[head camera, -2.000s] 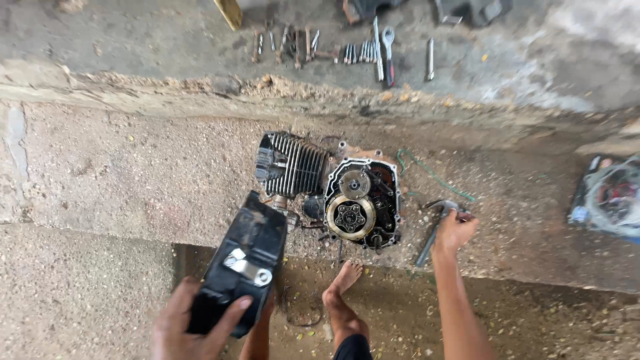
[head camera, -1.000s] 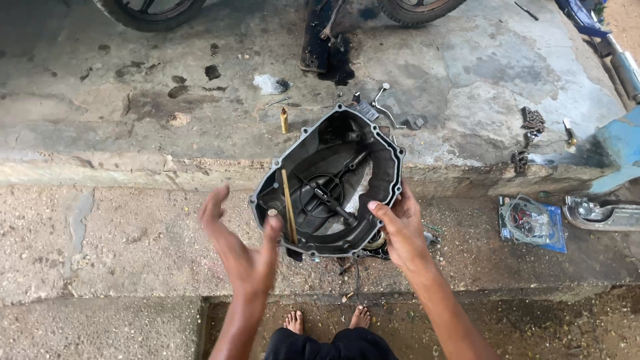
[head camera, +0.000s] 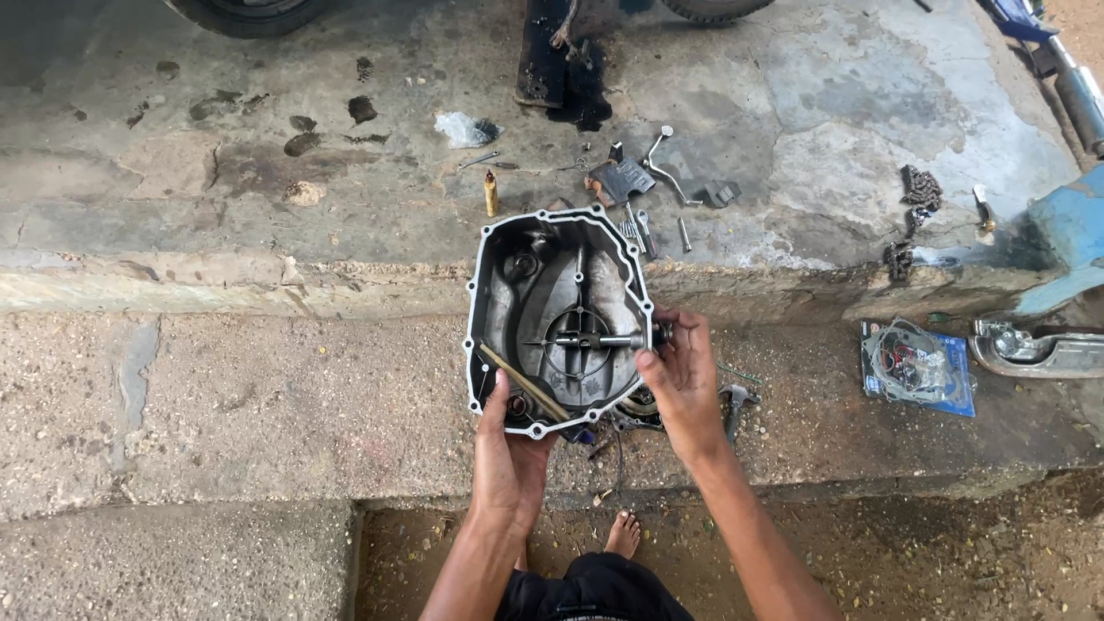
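Both my hands hold an engine side cover, its hollow inner face turned up toward me. At its lower left edge, my left hand grips with the thumb on the rim and the fingers beneath. My right hand clasps the right edge, next to the end of a metal clutch release shaft that crosses the inside. A thin tan stick lies slanted across the lower left of the cavity. Partly hidden under the cover is the engine crankcase. A hammer lies right of it.
On the raised concrete ledge are a yellow tube, a kick or gear lever, a ratchet wrench and a chain. A packaged gasket set lies at right beside a chrome part. Motorcycle wheels stand at the back.
The cover was outer side up in my left hand, with my right hand at the hammer; now its inside faces up in both hands. My left hand, off the cover one second ago, has closed on it.
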